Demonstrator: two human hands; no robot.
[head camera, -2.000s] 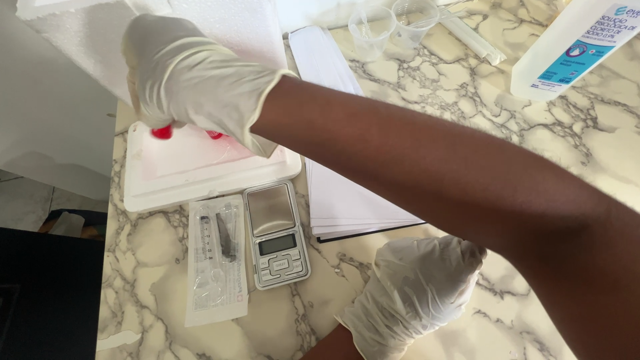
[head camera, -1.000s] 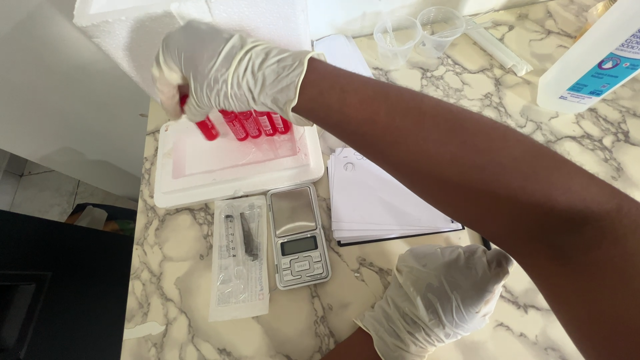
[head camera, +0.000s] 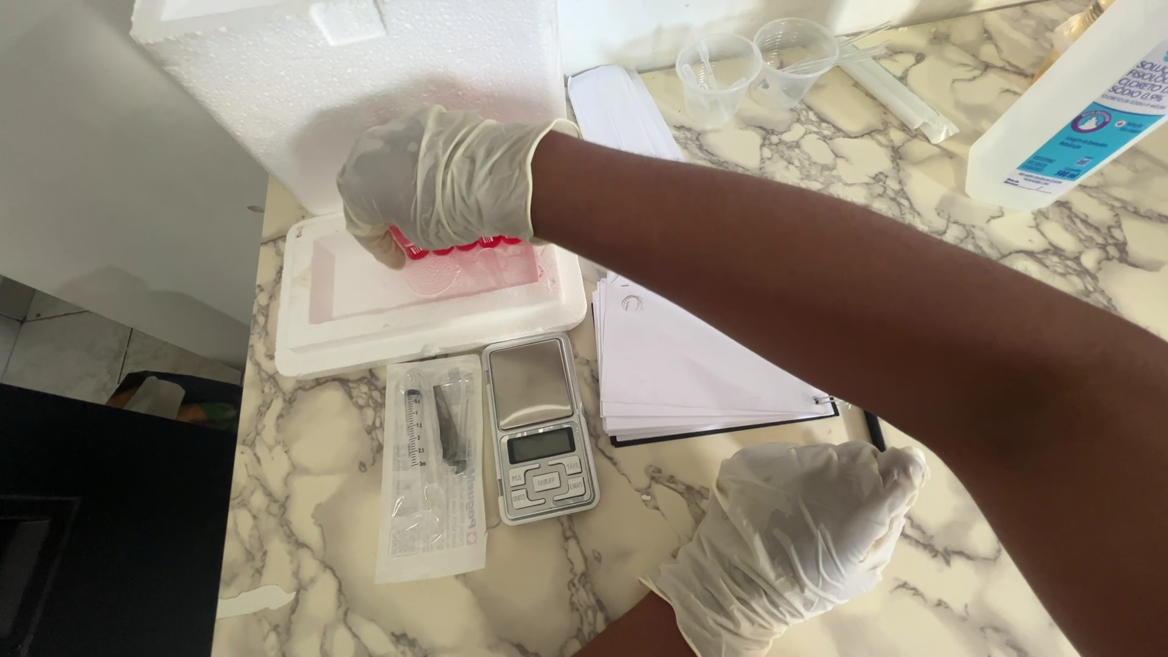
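My right hand (head camera: 411, 187), in a pale glove, reaches across to the left, over a white foam lid (head camera: 429, 333). Its fingers are closed on a tilted red-capped tube (head camera: 408, 244), mostly hidden by the hand. Beside it, more red-capped tubes (head camera: 467, 246) lie in a row in a clear holder on the lid. My left hand (head camera: 803, 538), also gloved, rests curled on the marble-patterned counter below my right forearm; its palm side is hidden. Nearest to it are a black pen-like rod (head camera: 874, 429) and a stack of paper sheets (head camera: 693, 374).
A foam box (head camera: 365, 64) stands behind the lid. In front lie a pocket scale (head camera: 540, 429) and a packaged syringe (head camera: 432, 474). Plastic cups (head camera: 718, 78), a wrapped item (head camera: 899, 96) and a saline bottle (head camera: 1031, 155) are at the back. The counter edge runs along the left.
A red tube that hung from my right hand one second ago is now down beside the row of tubes. My left hand has stayed on the counter.
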